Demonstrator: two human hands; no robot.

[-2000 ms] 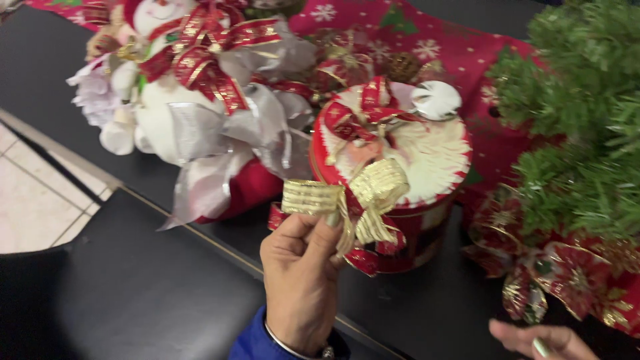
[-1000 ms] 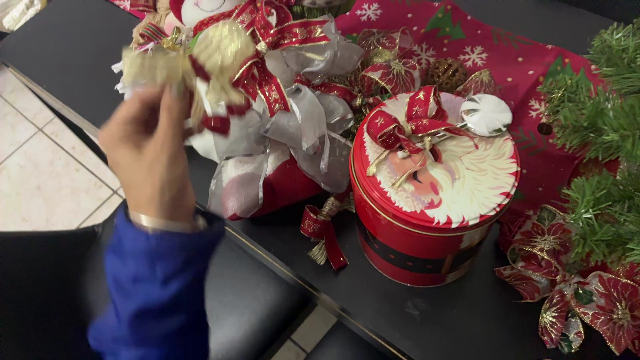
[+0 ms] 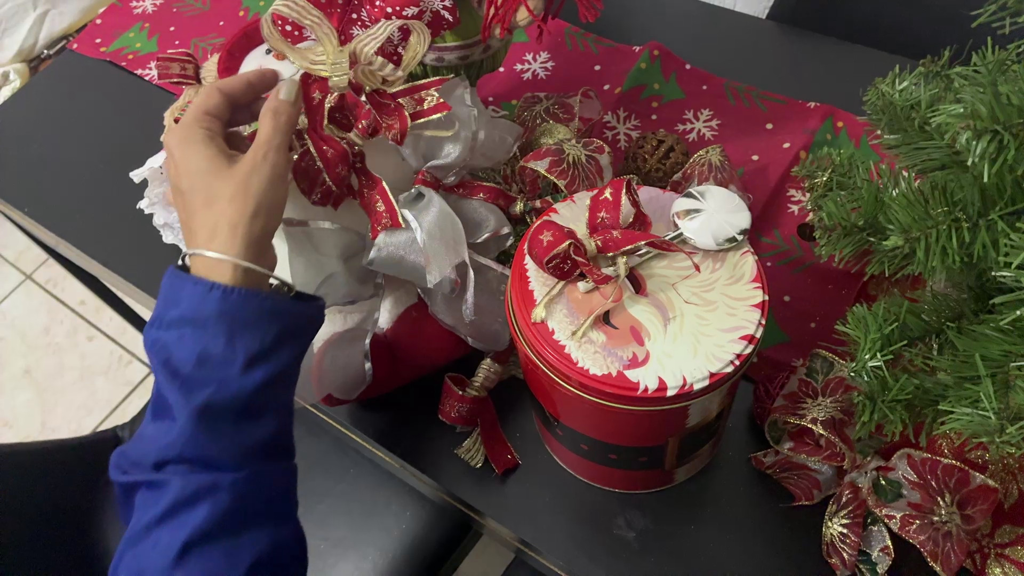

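Note:
My left hand (image 3: 228,172), in a blue sleeve and wearing a silver bracelet, is raised at the upper left beside a gold ribbon bow (image 3: 346,56). Thumb and index fingertips are close together near the bow's left loop; whether they touch it I cannot tell. The bow lies over a red and gold ribbon bow (image 3: 352,136) on the front of a snowman figure (image 3: 268,60), partly hidden by the hand. Silvery ribbon (image 3: 436,228) spreads below. A round red Santa tin (image 3: 632,432) with a small red bow (image 3: 596,240) on its lid stands to the right. My right hand is out of view.
A red Christmas cloth (image 3: 592,72) runs across the black table (image 3: 632,536). Green artificial branches (image 3: 944,240) and poinsettia ribbon flowers (image 3: 928,496) fill the right side. A small red bow with gold cord (image 3: 480,400) lies left of the tin. A pine cone (image 3: 654,158) sits behind it.
My left hand has carried the gold bow from in front of the tin up and left to the snowman figure. My right hand, at the lower right two seconds ago, has left the view.

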